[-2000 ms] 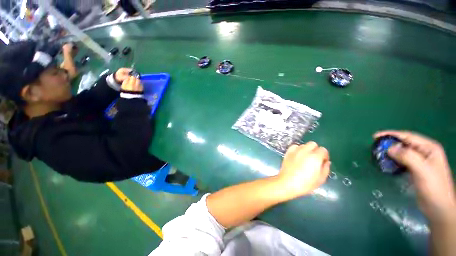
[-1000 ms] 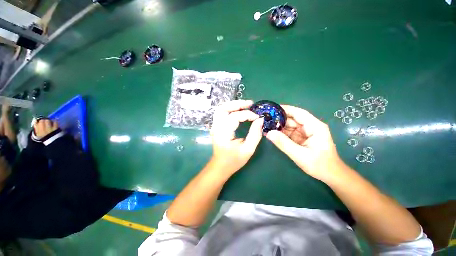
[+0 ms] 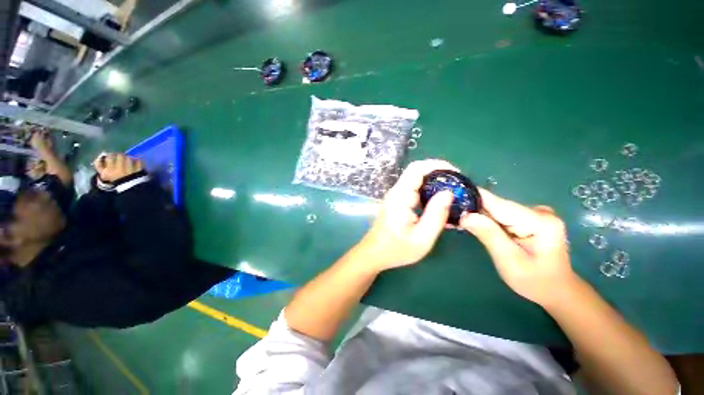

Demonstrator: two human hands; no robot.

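A round black motor unit (image 3: 451, 194) with a blue board face is held in front of me above the green bench. My left hand (image 3: 411, 220) grips it from the left, with the thumb pressed on its face near the centre. My right hand (image 3: 519, 241) holds its lower right rim with thumb and fingers. The thumb hides part of the face, so I cannot tell if a ring sits at the centre. Loose silvery rings (image 3: 634, 185) lie scattered to the right. A clear bag of rings (image 3: 357, 146) with a white label lies to the left.
Two round units (image 3: 317, 67) lie beyond the bag, and another unit with a white lead (image 3: 557, 15) lies at the far right. A person in dark clothing (image 3: 116, 247) sits at the left by a blue tray (image 3: 179, 166). The glossy green bench (image 3: 509, 116) reflects lights.
Two seconds ago my right hand held the unit alone and my left was near the bag. Both hands now hold it. Since one second ago, my left thumb has moved flat onto its face; the view has shifted.
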